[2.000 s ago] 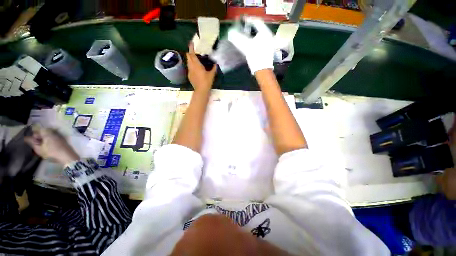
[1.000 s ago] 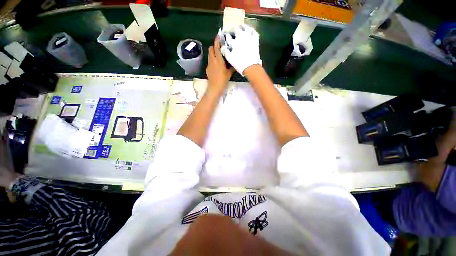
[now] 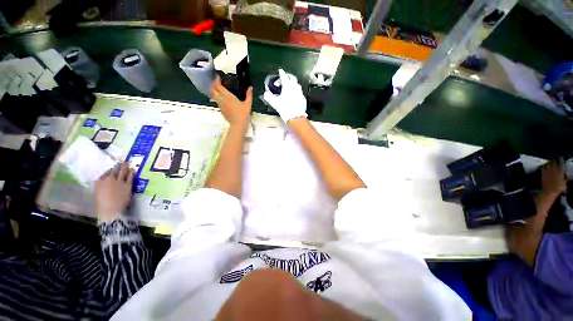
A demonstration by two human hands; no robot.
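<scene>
My left hand (image 3: 234, 105), bare, holds a black retail box (image 3: 235, 81) upright at the belt's near edge. The box's pale flaps (image 3: 234, 50) stand up; its inside is hidden. My right hand (image 3: 289, 99), in a white knit glove, is around a bagged product unit (image 3: 274, 84) with a dark top and a pale sleeve. The unit is to the right of the box, apart from it. Another bagged unit (image 3: 198, 70) stands just left of the box. An open box with a sleeved unit in it (image 3: 319, 88) stands right of my glove.
More bagged units (image 3: 133, 69) stand on the green belt at left. Several closed black boxes (image 3: 484, 207) lie on the bench at right. A slanting metal post (image 3: 433, 69) rises at right. A neighbour's hand (image 3: 114, 191) is at the printed cardboard (image 3: 195, 135). Another person's arm is at far right.
My hands were together at one open box; they are now apart, the left on a box further left, the right on a bagged unit. The neighbour's hand has come over the cardboard.
</scene>
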